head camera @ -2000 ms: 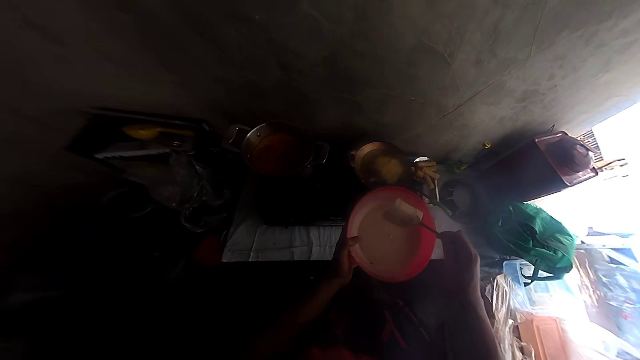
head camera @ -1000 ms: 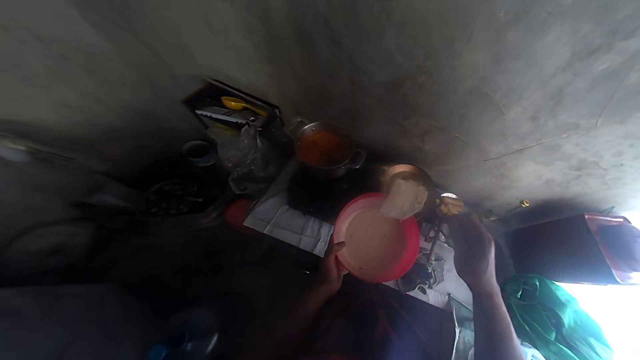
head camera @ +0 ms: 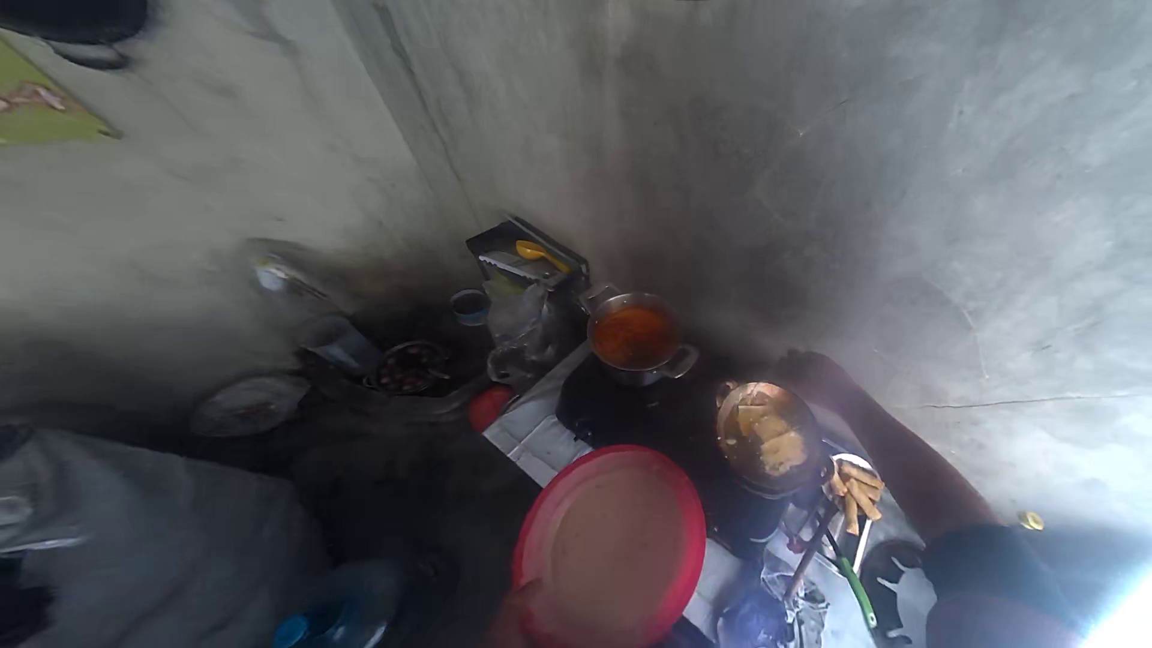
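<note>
My left hand grips the rim of a red plastic bowl that holds pale batter; the hand is partly cut off at the bottom edge. Beyond the bowl, to the right, a frying pan holds oil with pale battered pieces in it. My right hand is past the far right rim of this pan, dark and blurred, so its fingers and anything in them cannot be made out. Fried strips fill a small container right of the pan.
A two-handled metal pot of orange-red food stands left of the pan. Behind it lie a plastic bag and a black tray with a yellow spoon. A green-handled utensil lies at the lower right, and a wall rises behind.
A pale flat piece, held over the bowl and then by the pan in the earlier frames, is no longer at my right hand's earlier place. That hand has moved past the pan. The view has swung left.
</note>
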